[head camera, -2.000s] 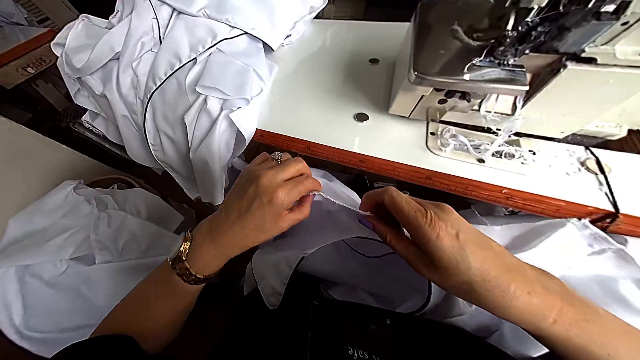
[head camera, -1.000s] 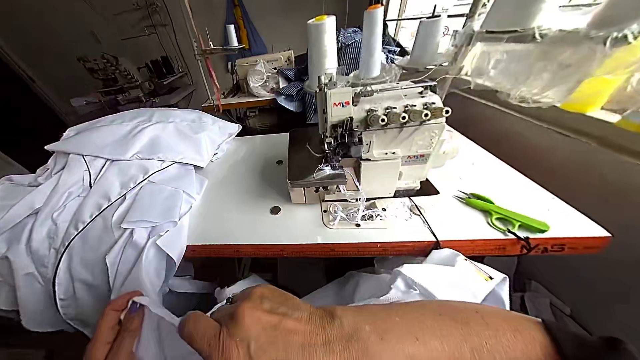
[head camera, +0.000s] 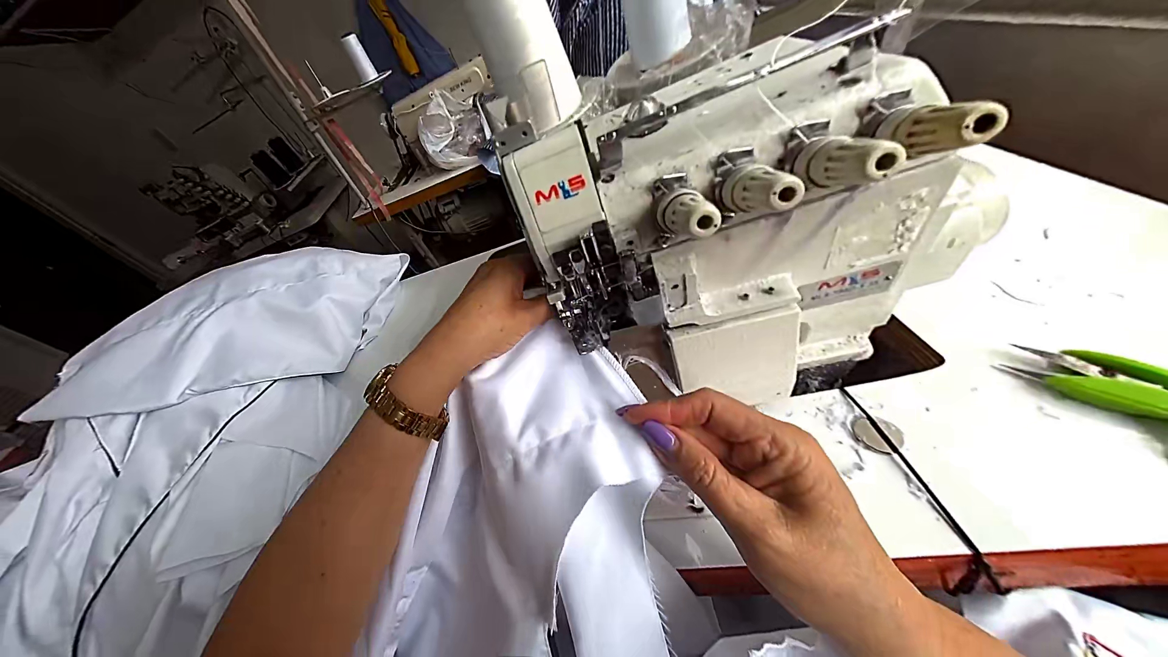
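Observation:
White fabric (head camera: 547, 438) hangs from the needle area of an overlock sewing machine (head camera: 785, 182) over the front of the table. My left hand (head camera: 497, 315), with a gold watch on the wrist, rests on the cloth at the left of the presser foot (head camera: 584, 328); its fingertips are hidden behind the machine head. Between thumb and forefinger, my right hand (head camera: 739, 456) pinches the fabric's right edge, a little below and to the right of the foot. Stitching runs along that edge.
A pile of white garments with dark piping (head camera: 201, 392) lies at the left. Green-handled thread snips (head camera: 1095, 374) lie on the white table (head camera: 1031, 474) at the right. A black cord crosses the table's red-brown edge. Thread cones stand behind the machine; another sewing machine is farther back.
Both hands have brought the fabric up from below the table edge to the machine's needle area. The left hand now reaches beside the presser foot. The view has moved closer to the machine.

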